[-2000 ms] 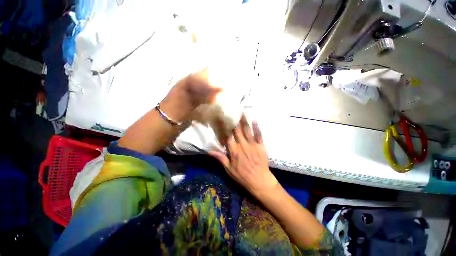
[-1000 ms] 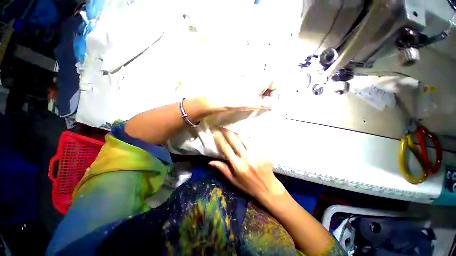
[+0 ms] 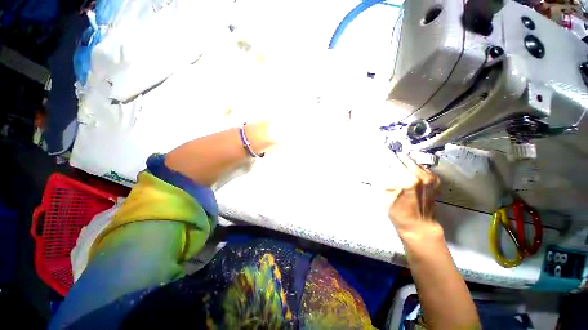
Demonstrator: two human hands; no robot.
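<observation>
The sewing machine stands at the upper right. Its presser foot area shows as small dark metal parts at the left end of the head. My right hand is just below the presser foot, fingers bent and fingertips close to it; whether it grips cloth is unclear. My left hand is flat over the table left of the needle, its fingers washed out by glare. White cloth near both hands is nearly lost against the bright white table.
Scissors with yellow and red handles lie right of my right hand. White panels lie at the table's left. A red basket is at lower left, a white bin below the table, and a teal control panel at the right edge.
My right hand has moved from the table's front edge up and right to the presser foot. The white cloth bunched between my hands no longer shows there. My left forearm stays extended across the table.
</observation>
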